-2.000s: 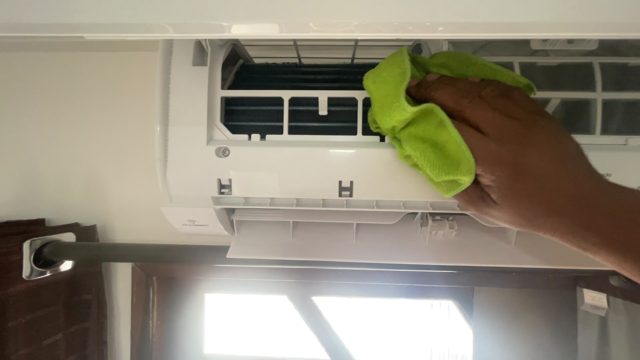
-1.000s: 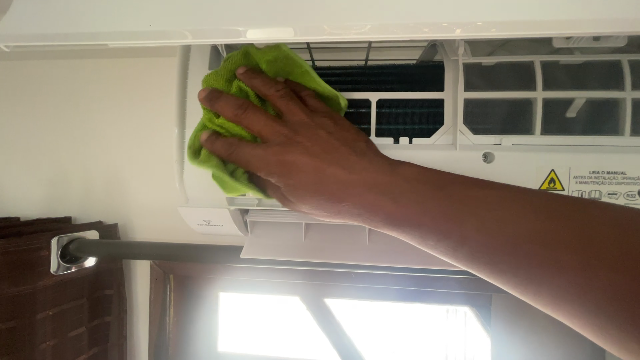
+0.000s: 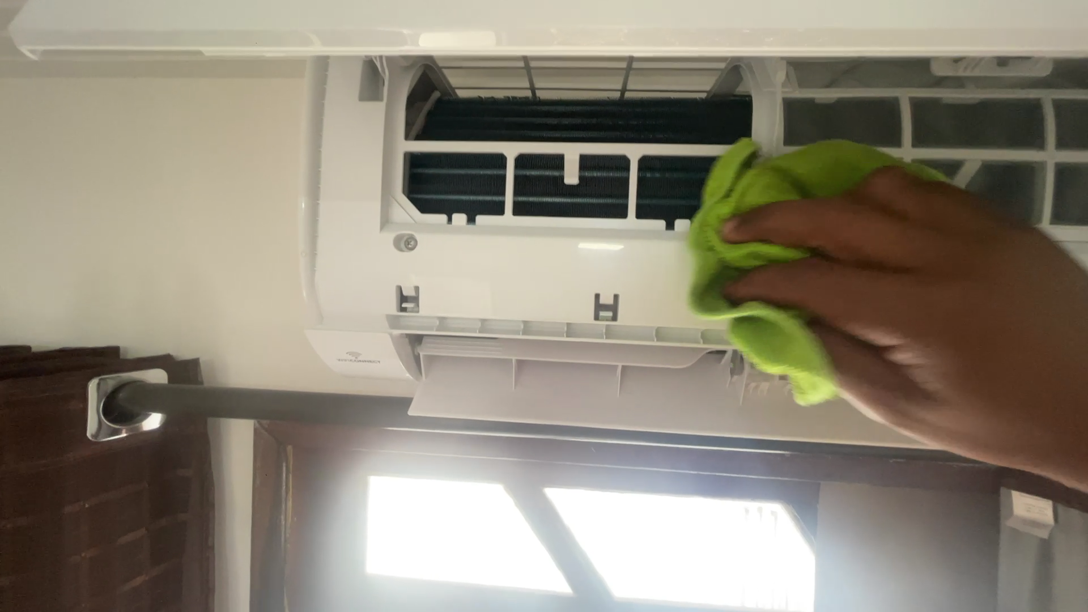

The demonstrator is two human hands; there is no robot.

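Note:
My right hand (image 3: 918, 314) grips a bright green cloth (image 3: 765, 255) and holds it against the front casing of a white wall-mounted air conditioner (image 3: 510, 263). The hand is slightly blurred, and its fingers are spread over the bunched cloth. Left of the cloth, the dark finned coil (image 3: 569, 187) shows through an open white plastic grid. To the right, a mesh air filter (image 3: 977, 123) sits in its frame, partly hidden by the hand. Below the casing, the white air flap (image 3: 552, 382) hangs open. My left hand is out of view.
The raised white front panel (image 3: 544, 25) spans the top. Beneath the unit runs a dark curtain rod (image 3: 280, 404) in a shiny metal bracket (image 3: 110, 406), with a brown curtain (image 3: 93, 501) at the left. A bright window (image 3: 680, 544) in a dark wooden frame lies below.
My right hand first went left with the green cloth to the unit's left end, covering part of the coil opening there. Now it is back right, near the filter, and that left end is uncovered.

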